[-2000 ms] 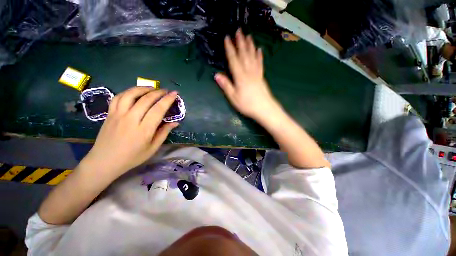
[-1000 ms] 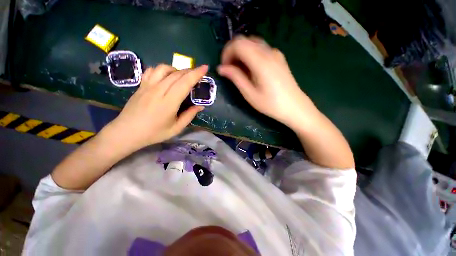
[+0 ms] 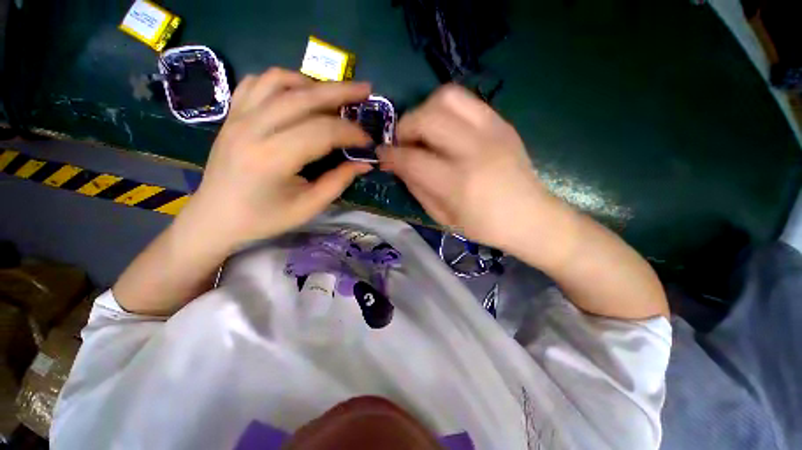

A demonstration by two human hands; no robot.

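An open watch case [image 3: 373,121] with a pale rim and dark inside lies on the dark green bench mat [image 3: 616,97]. My left hand [image 3: 286,141] grips its left side with fingertips and thumb. My right hand [image 3: 466,163], slightly blurred, has its fingertips together at the case's right edge; whether they pinch a small part cannot be seen. A second open case [image 3: 194,84] lies to the left, with a small grey piece [image 3: 141,85] beside it. One yellow-edged battery [image 3: 326,60] lies just behind my left hand, another battery [image 3: 149,23] behind the second case.
A dark tangled pile of small black pieces [image 3: 444,35] lies at the back centre. Yellow-black floor tape [image 3: 88,183] and cartons [image 3: 53,352] are below the bench at left. A grey garment [image 3: 739,343] of another person shows at lower right.
My right hand has come from the black pile to the case's right edge. The view has shifted, and more of the battery behind my left hand shows.
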